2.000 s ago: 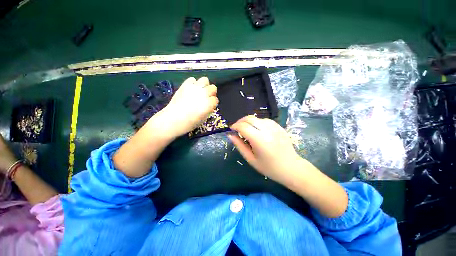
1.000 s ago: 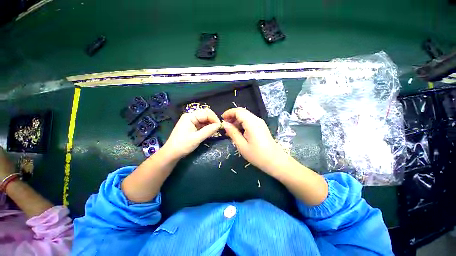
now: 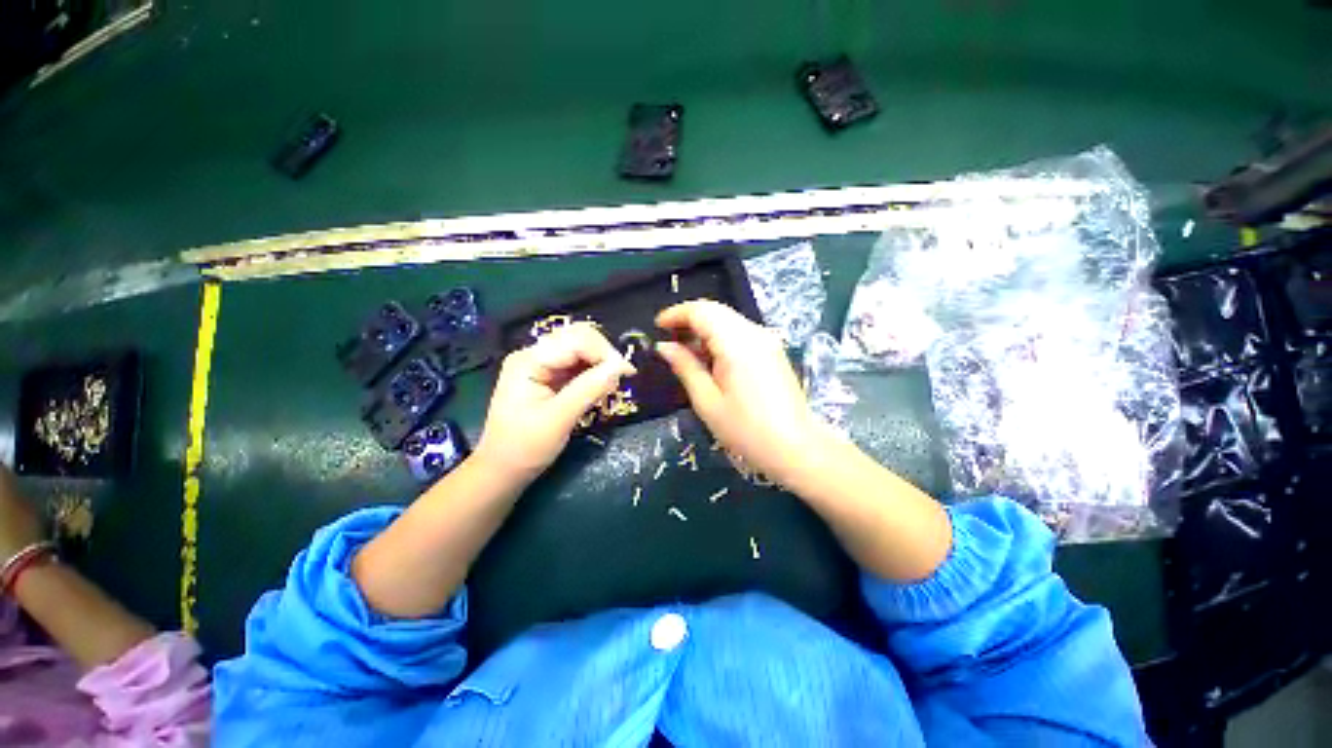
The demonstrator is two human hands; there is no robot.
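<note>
My left hand (image 3: 544,398) is over the left part of the black parts tray (image 3: 712,292), with thumb and index finger closed on a tiny metal contact (image 3: 630,352). My right hand (image 3: 741,383) is just to its right, thumb and fingers apart, with nothing visible between them. A heap of small metal parts (image 3: 608,411) lies in the tray's left end, partly hidden by my left hand. Loose brass contacts (image 3: 678,513) lie on the green bench in front of the tray, some partly under my right hand.
Several dark housings (image 3: 411,383) cluster left of the tray. More housings (image 3: 652,140) lie beyond the pale metal strip (image 3: 557,231). Large clear bags (image 3: 1045,380) lie at right, beside black plastic (image 3: 1230,424). A neighbour's arm (image 3: 70,599) and tray (image 3: 79,417) are at far left.
My hands came together over the tray, then parted slightly, leaving the small contact in my left fingers. The housings beyond the strip have shifted rightward in the picture.
</note>
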